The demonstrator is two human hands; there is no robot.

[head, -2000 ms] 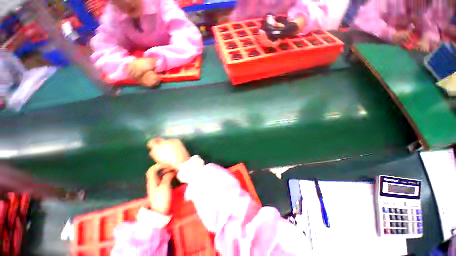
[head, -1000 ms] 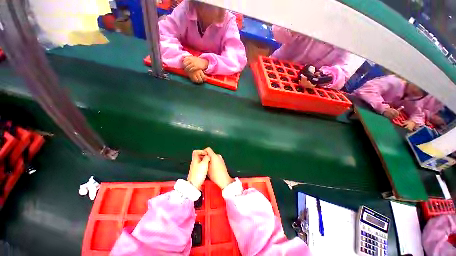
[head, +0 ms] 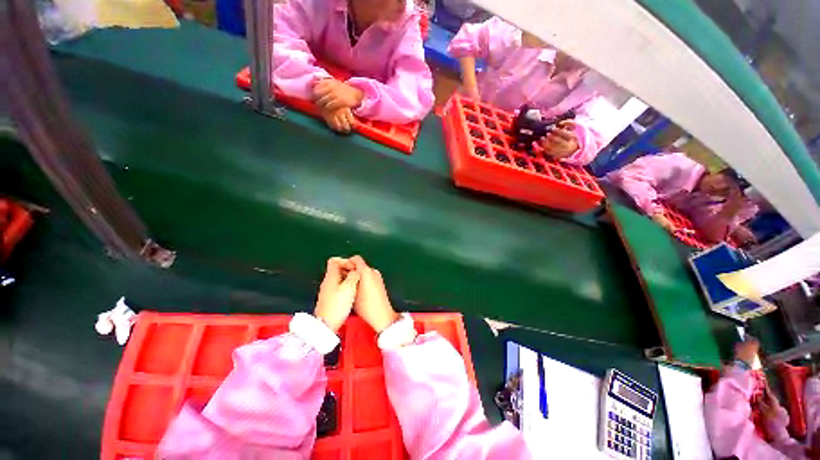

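My left hand and my right hand are clasped together at the fingertips, above the far edge of the red compartment tray. No object shows in them; the inner fingers are hidden. My forearms in pink sleeves rest across the tray. A small black electronic unit lies in a tray pocket between my forearms. Another black unit shows in the pocket beyond it, partly covered by my left cuff.
A white crumpled scrap lies left of the tray. A clipboard with paper, blue pen and calculator lie right. The green conveyor runs beyond. People in pink sit across it, one handling a black item over a deep red tray stack.
My hands were apart, one at the other wrist, two seconds ago; they were clasped one second ago and stay so. The view has turned and shifted slightly. The person opposite has moved the black item.
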